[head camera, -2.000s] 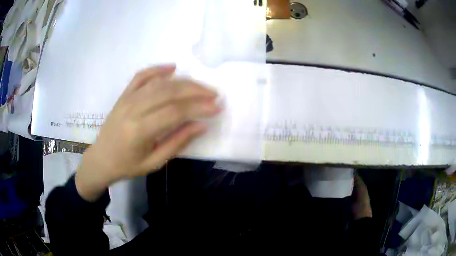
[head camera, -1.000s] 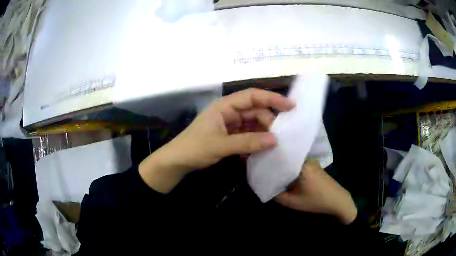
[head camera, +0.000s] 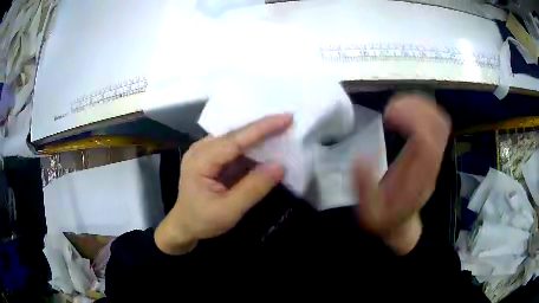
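Note:
A white fabric piece is bunched over the table's front edge and above my dark-clothed lap. Its lower part hangs free between my hands. My left hand pinches it between thumb and fingers at its lower left. My right hand is at its right side, blurred, with thumb and fingers apart; whether it touches the fabric cannot be told. More white fabric lies on the bright table behind and blends with it.
The white table has a printed ruler along its front edge. White pieces lie in a heap at the right and over cardboard at the lower left. More white pieces are heaped at the far left.
My right hand has come up from low behind the small white piece and opened at the right. My left hand has moved left, and a wider part of the fabric now spreads between the hands.

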